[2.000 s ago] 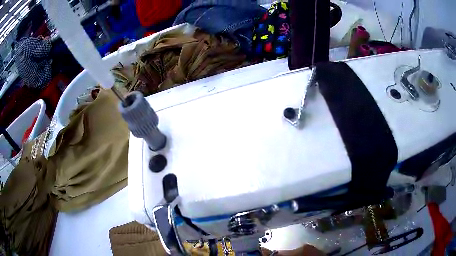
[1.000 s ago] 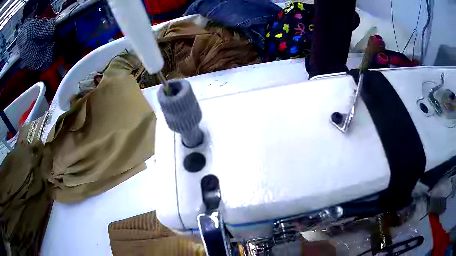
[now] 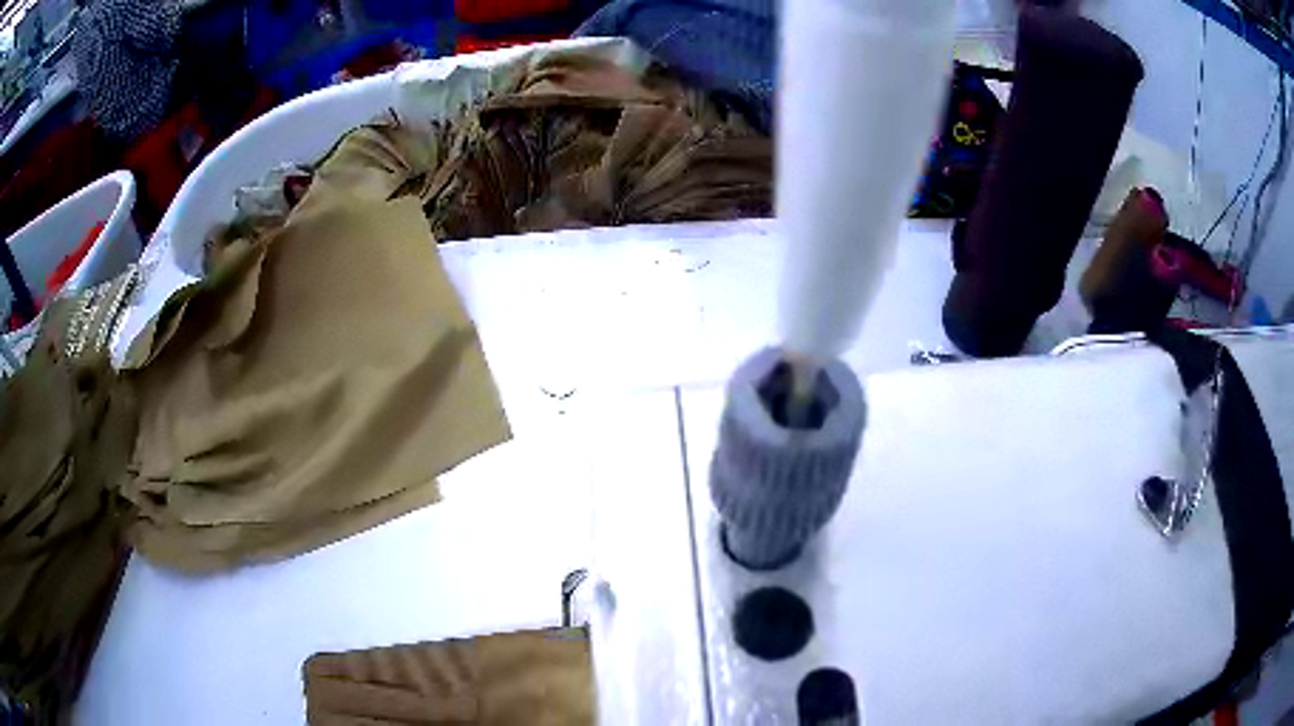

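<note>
No hand shows. A brown ribbed garment panel (image 3: 451,681) lies on the white table left of the machine, cut off by the bottom edge. The white machine head (image 3: 1015,525) fills the lower right, with a grey ribbed knob (image 3: 789,461) and a white tapered stick (image 3: 859,170) standing above it. A black band (image 3: 1249,525) wraps the head at the right. Stacked brown panels (image 3: 319,383) lie bunched at the table's left. The needle area is out of the picture.
A large white tub (image 3: 213,177) behind the table holds brown cloth (image 3: 610,149). A dark cloth roll (image 3: 1043,177) stands tilted behind the machine. Brown and pink cones (image 3: 1135,248) are at the back right. A smaller white tub (image 3: 100,234) is at the far left.
The view has shifted left, so the machine head, knob and stick sit further right. The take-up lever and the front of the head have left the picture. The cloth lies as before.
</note>
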